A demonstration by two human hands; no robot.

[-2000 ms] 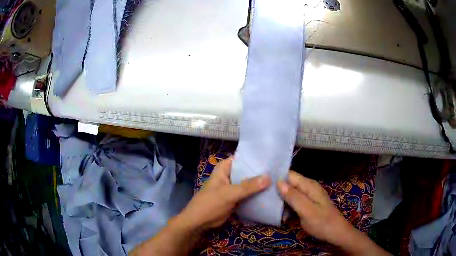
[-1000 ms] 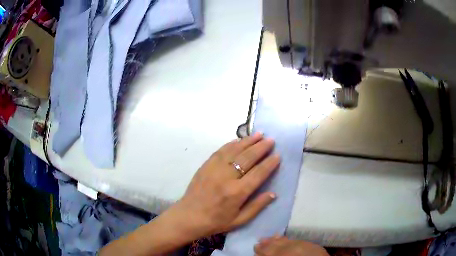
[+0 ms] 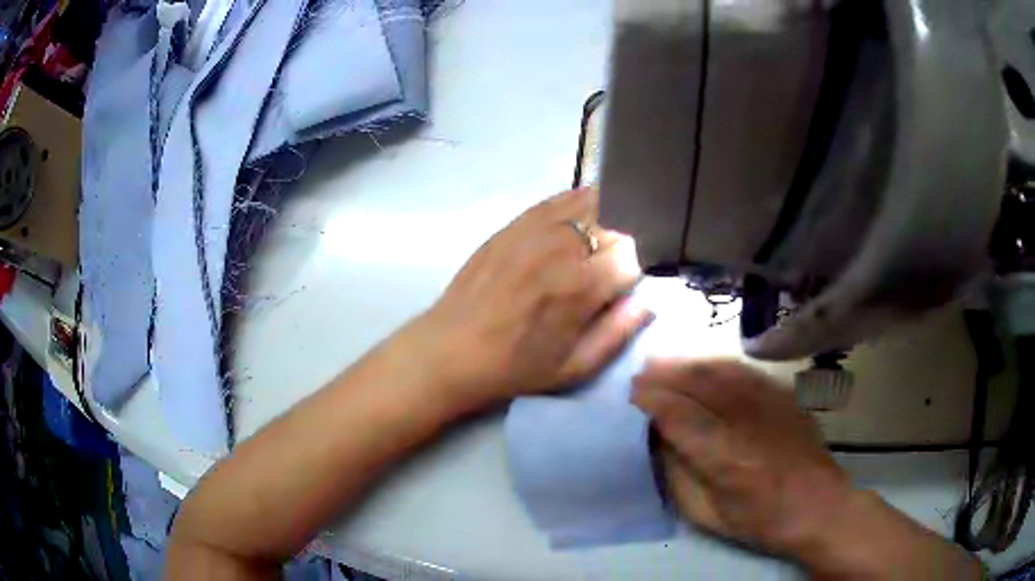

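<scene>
A light blue cloth strip (image 3: 588, 471) lies on the white table, its near end short of the table's front edge. Its far part runs under my hands toward the brightly lit needle area of the sewing machine head (image 3: 783, 136). My left hand (image 3: 545, 301) presses on the strip just left of the needle area, its fingertips partly hidden by the head. My right hand (image 3: 743, 443) is at the strip's right edge, thumb and fingers close together on the cloth. The needle itself is lost in glare.
Several blue strips with frayed edges (image 3: 182, 250) lie at the left of the white table (image 3: 352, 375). A cream second machine part (image 3: 51, 182) stands at the far left. A dark tool with loops (image 3: 999, 499) lies at the right. Blue cloth hangs below the table's left front edge.
My left hand has moved up to the needle area and my right hand has come up onto the table. The strip's near end now lies on the table. The machine head fills more of the view.
</scene>
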